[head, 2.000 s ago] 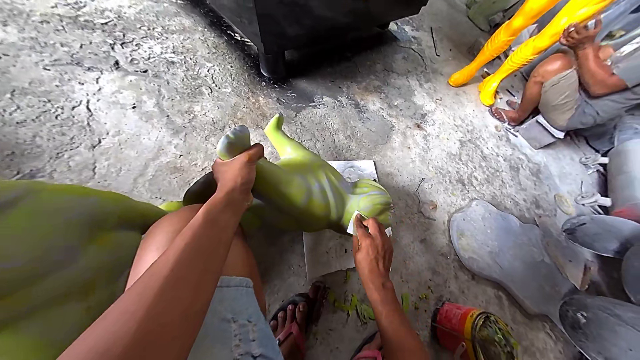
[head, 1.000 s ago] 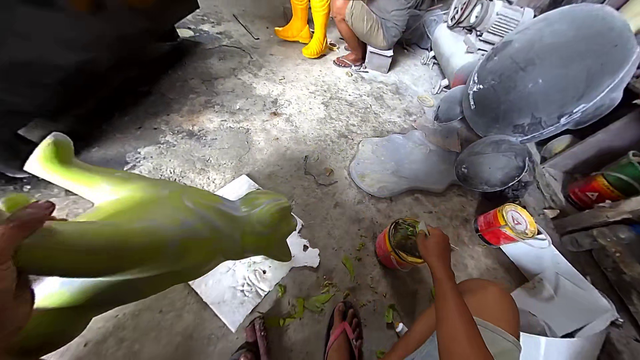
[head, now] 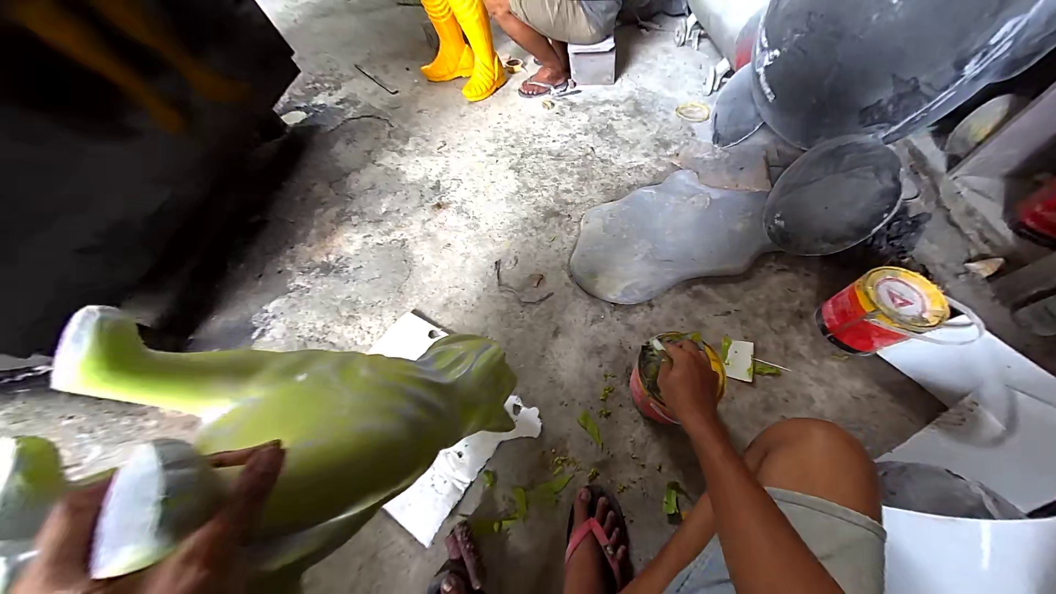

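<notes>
A yellow-green animal sculpture (head: pixel 330 412) with pale patches fills the lower left, its head over a torn white sheet (head: pixel 437 487). My left hand (head: pixel 181 528) grips it by a leg near the bottom left corner. My right hand (head: pixel 689 379) is down in the mouth of a red and yellow can (head: pixel 652 396); its fingertips are partly hidden, with a small pale edge showing at them. A small white card (head: pixel 740 360) lies on the floor just right of that can, with green scraps beside it.
A closed red can (head: pixel 866 309) with a wire handle stands at right. Grey flat pieces (head: pixel 660 235) and discs (head: pixel 833 194) lie beyond. A dark block (head: pixel 124 165) is at upper left. Near yellow legs (head: pixel 466 45), another person (head: pixel 544 49) sits on a block (head: pixel 592 62).
My right hand has left the sculpture's head, where it pressed a white piece two seconds ago, and is now in the can. The view has swung rightward.
</notes>
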